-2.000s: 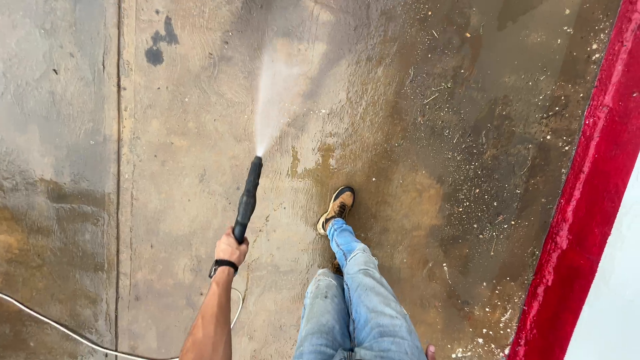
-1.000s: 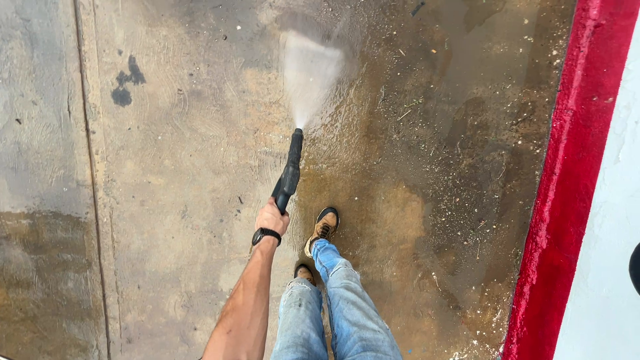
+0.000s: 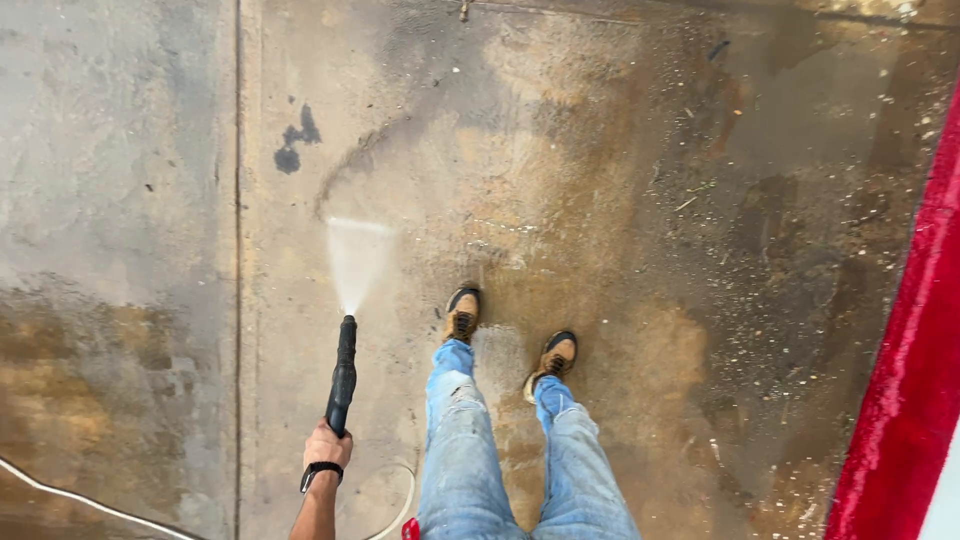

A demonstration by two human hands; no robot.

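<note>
My left hand point(image 3: 328, 445), with a dark watch on its wrist, is closed around the handle of a black pressure washer gun point(image 3: 343, 375). From its nozzle a white fan of water spray point(image 3: 358, 259) strikes the wet concrete floor point(image 3: 450, 172). The gun points away from me, left of my feet. My right hand is out of view.
A white hose point(image 3: 90, 504) runs along the floor at lower left and curves near my legs. My tan work boots point(image 3: 463, 313) stand on wet concrete. A red painted band point(image 3: 900, 375) borders the right side, with loose debris beside it.
The gun and its spray have moved left, away from my boots. My feet now stand side by side, farther apart than one second ago.
</note>
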